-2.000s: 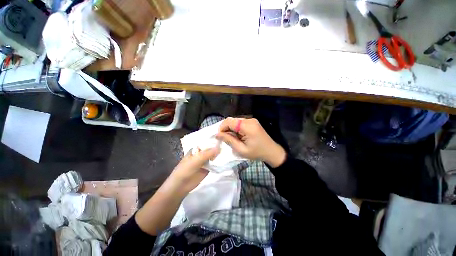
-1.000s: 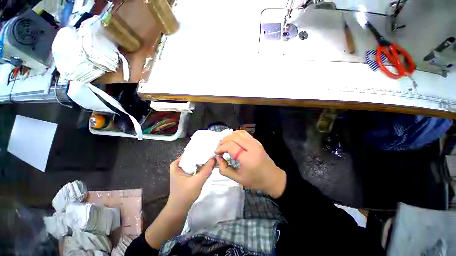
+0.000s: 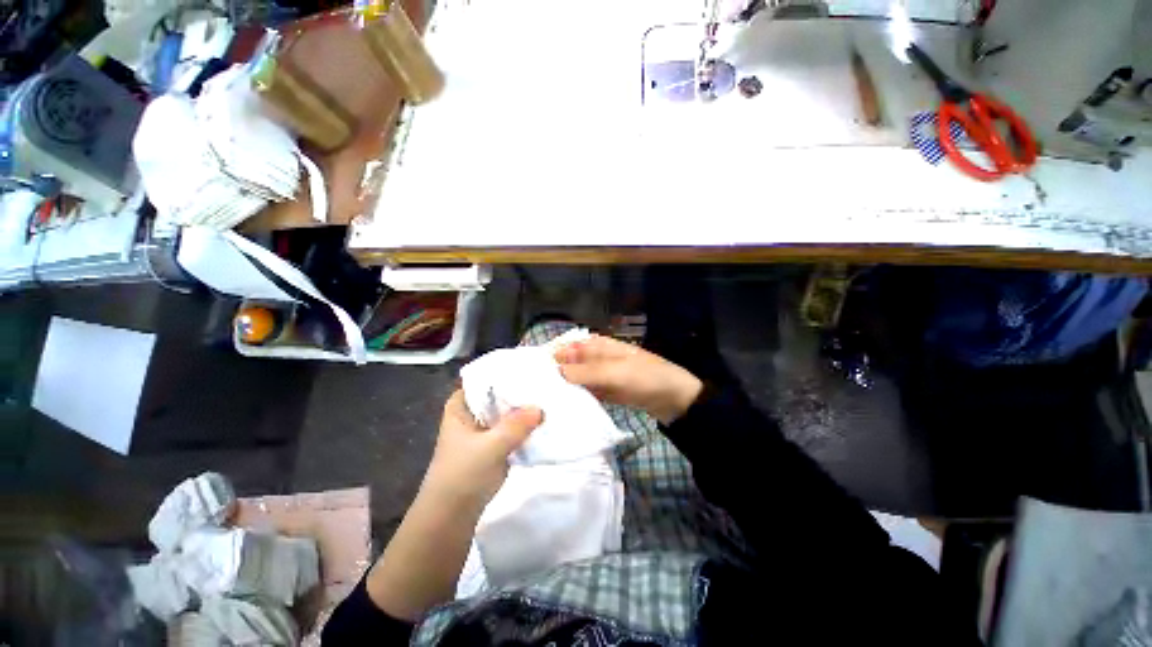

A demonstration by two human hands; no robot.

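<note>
A small white fabric piece (image 3: 552, 417) is held in both hands above the lap. My left hand (image 3: 484, 434) grips its left side, with the thumb lying on top. My right hand (image 3: 628, 375) holds its upper right edge with the fingertips. A flat stack of white pieces (image 3: 552, 516) lies on the lap just below it. A green-grey checked cloth (image 3: 663, 487) covers the lap under the stack. The fingers under the held piece are hidden.
The white table (image 3: 543, 190) with its wooden edge stands ahead, bearing red-handled scissors (image 3: 987, 137), a pointed tool (image 3: 865, 87) and the needle plate (image 3: 689, 81). A plastic bin (image 3: 468, 331) hangs under its left end. Bundled pieces (image 3: 240, 566) lie on a pinkish board lower left.
My right hand has moved from the piece's near middle to its upper right edge, with its fingers straighter. The piece now lies spread wider between the hands. The view has shifted slightly.
</note>
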